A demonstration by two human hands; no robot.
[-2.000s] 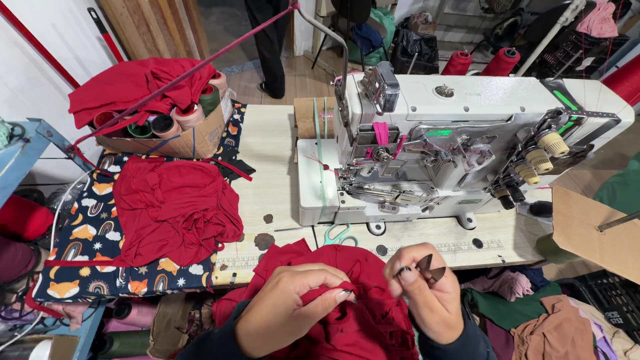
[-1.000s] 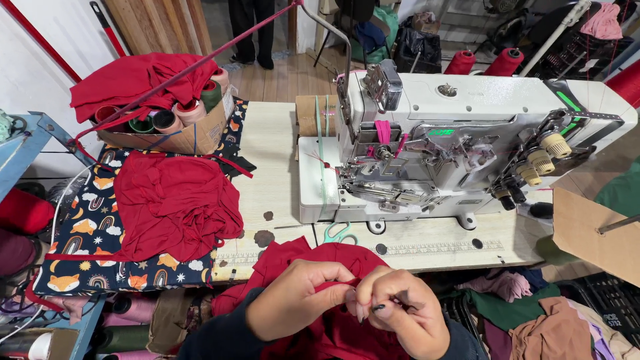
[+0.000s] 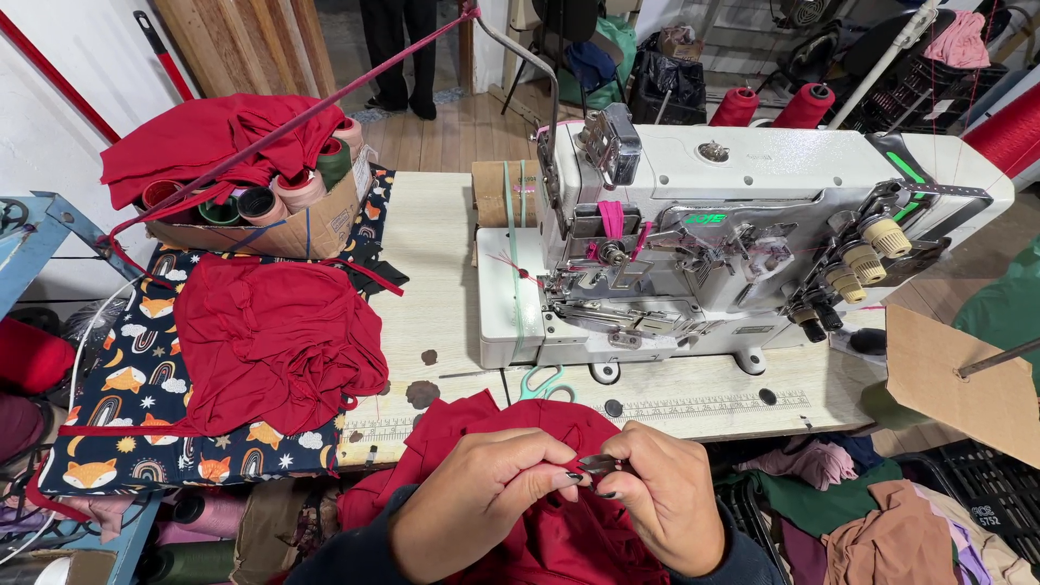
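Red fabric (image 3: pixel 569 536) lies bunched at the table's front edge, below and behind both hands. My left hand (image 3: pixel 496 487) pinches something at its fingertips, too small to make out. My right hand (image 3: pixel 662 491) grips small dark metal thread snips (image 3: pixel 600 464), whose blades point at the left fingertips. Just beyond the hands lie teal-handled scissors (image 3: pixel 546 385), partly covered by the red fabric. A white Zoje sewing machine (image 3: pixel 780 175) stands behind them, with red threads at its needle area.
At left, a red garment (image 3: pixel 276 341) rests on fox-print fabric (image 3: pixel 122 406). Behind it stands a cardboard box (image 3: pixel 325 223) of thread cones with red cloth on top. A cardboard piece (image 3: pixel 963 382) and a crate of fabrics (image 3: pixel 886 528) are at right. A person (image 3: pixel 398 49) stands beyond the table.
The snips, seen raised in my right hand two seconds ago, now point toward my left fingertips. Both hands have come closer together since then. The standing person's legs have shifted.
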